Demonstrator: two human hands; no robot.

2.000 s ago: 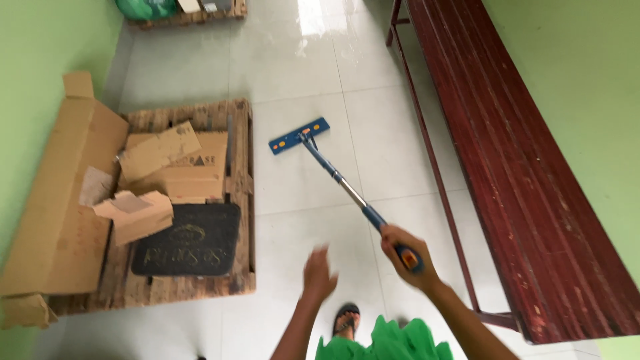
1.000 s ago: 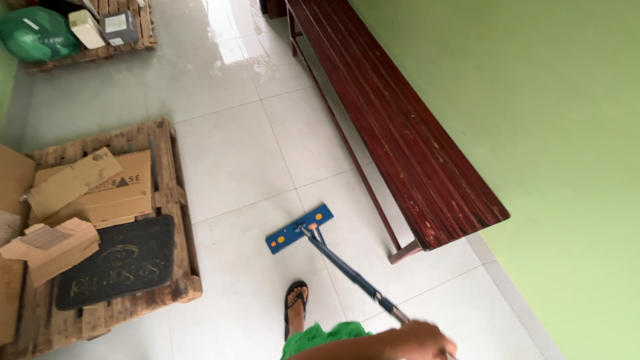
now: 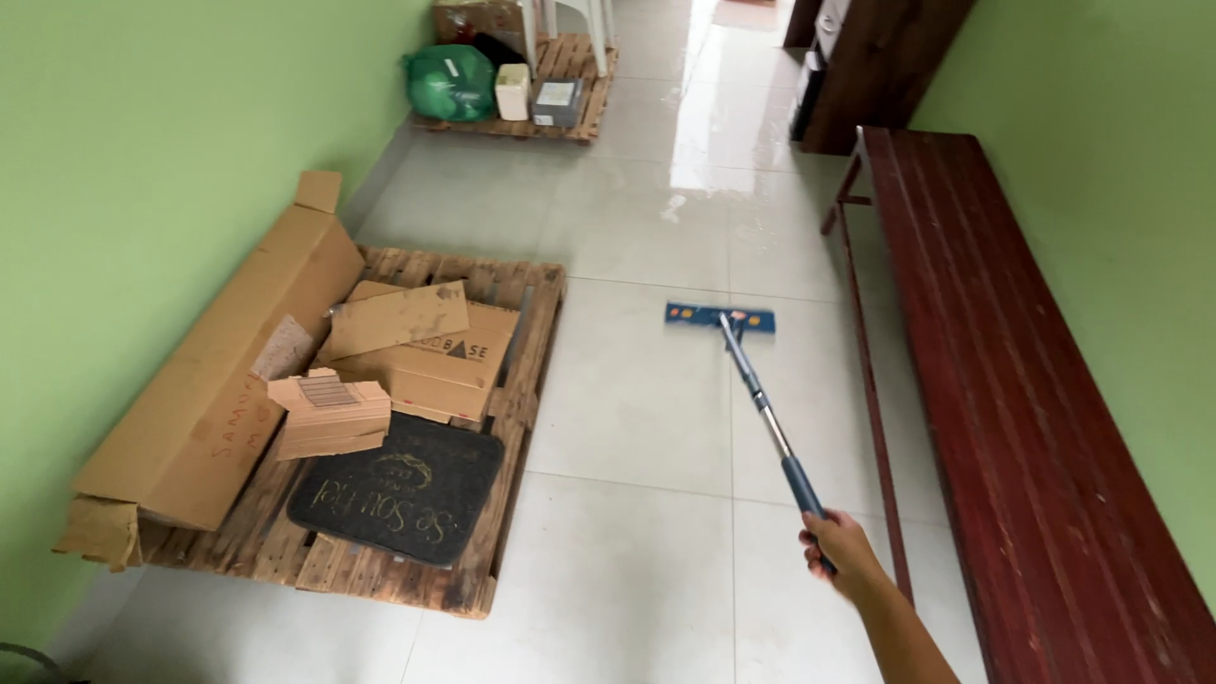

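My right hand (image 3: 838,549) is closed around the blue grip at the near end of a telescopic mop handle (image 3: 771,429). The handle slants forward and left to a flat blue mop head (image 3: 720,317) with orange spots, which lies on the pale floor tiles (image 3: 627,399) between a wooden pallet and a dark red bench. My left hand is out of the picture.
At the left, a wooden pallet (image 3: 518,427) bears a long cardboard box (image 3: 223,380), cardboard pieces and a black mat (image 3: 404,494). A dark red wooden bench (image 3: 1007,380) runs along the right wall. Farther off are a second pallet (image 3: 589,95), a green bag (image 3: 451,84) and a dark cabinet (image 3: 869,76).
The mop head has moved forward across the floor, away from me. My left hand, seen two seconds ago, has left the view. The view has swung and now takes in more of the room ahead.
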